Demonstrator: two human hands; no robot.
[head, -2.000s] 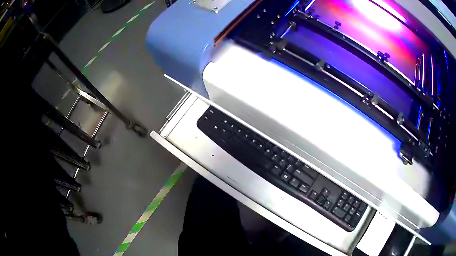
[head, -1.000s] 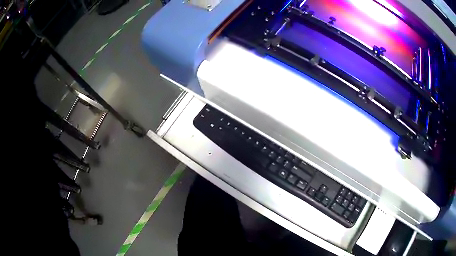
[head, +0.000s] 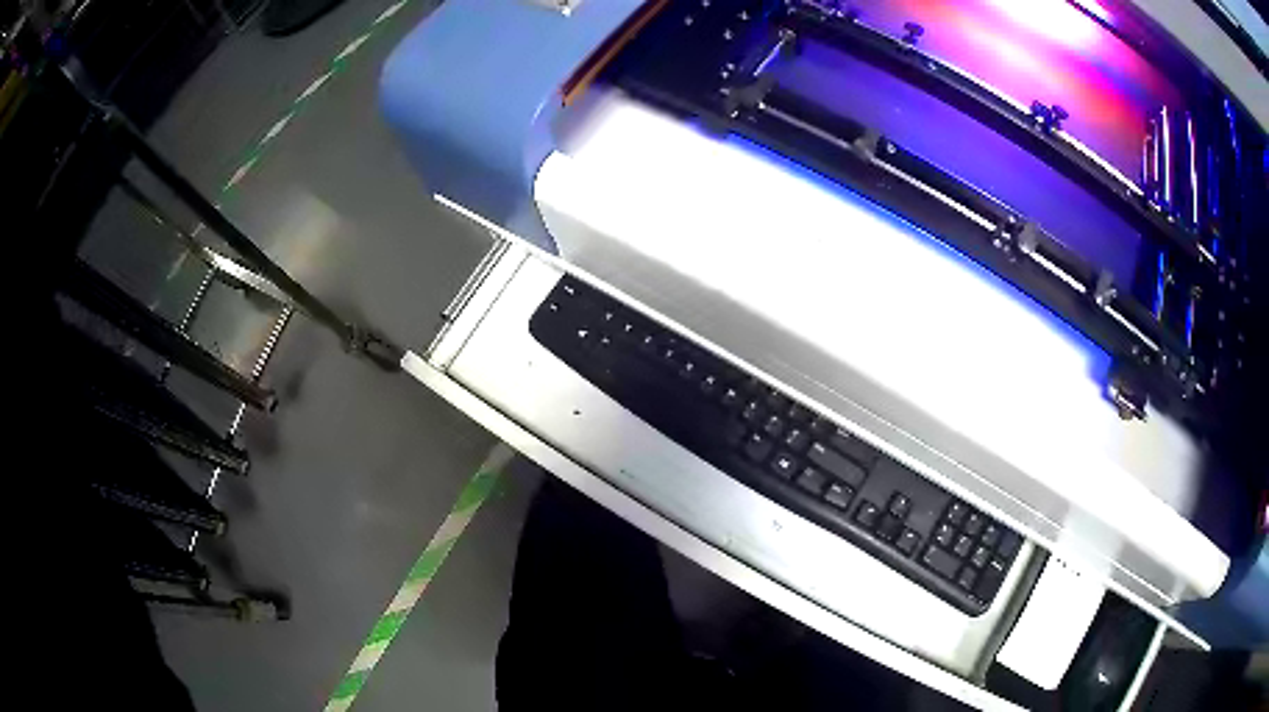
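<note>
No hand is in the picture. The inspection machine (head: 835,292) lies nearest in front of me, with a blue left side and a white front. Its open bay glows pink and purple. Black clamp rails (head: 932,195) with small clips cross the bay, and I see no panel on them. A black keyboard (head: 779,442) lies on the white pull-out tray (head: 612,459) below the machine. A dark mouse (head: 1109,665) is at the tray's right end, beside a white pad or sheet (head: 1054,622).
A dark metal rack or cart frame (head: 223,244) stands on the grey floor at the left. Green-and-white tape (head: 418,584) crosses the floor. A dark shape, perhaps my clothing or leg, is below the tray. An orange-brown strip (head: 612,53) lies at the bay's left edge.
The machine, keyboard and tray have shifted slightly left and up in view, and more of the mouse shows. No object has visibly been moved.
</note>
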